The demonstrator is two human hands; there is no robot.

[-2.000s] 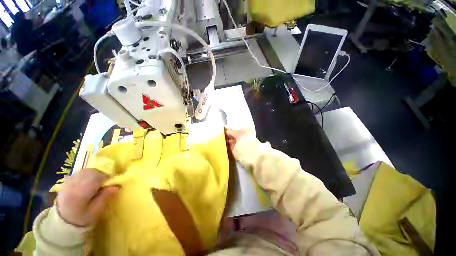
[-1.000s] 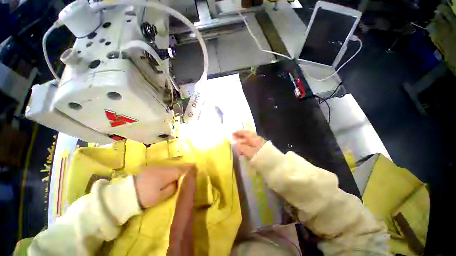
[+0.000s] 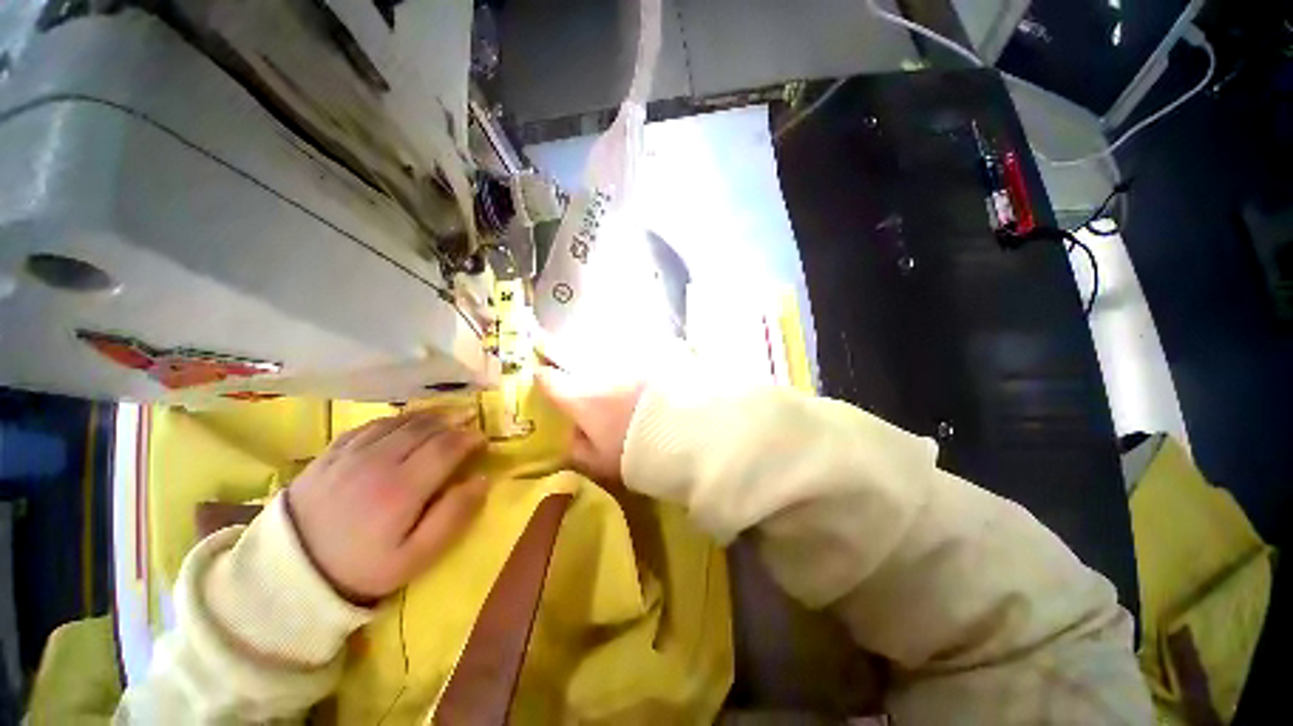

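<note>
A yellow fabric piece lies in front of the sewing machine, with a brown trim strip running down it. The yellow-taped clamp frame sits on the fabric under the needle area. My left hand lies on the fabric left of the clamp frame, fingers pointing at it. My right hand is just right of the clamp frame at the fabric; its fingertips are washed out by the lamp's glare, so I cannot tell if they grip.
The white machine head fills the upper left. The lamp hangs close above my right hand. Red-and-black snips lie on the black plate. A yellow pile with brown strips is at the right. A white cable curves at upper right.
The view has moved closer to the needle. My left hand has moved from the brown strip to beside the clamp frame. My right hand has moved left to the clamp frame's right side.
</note>
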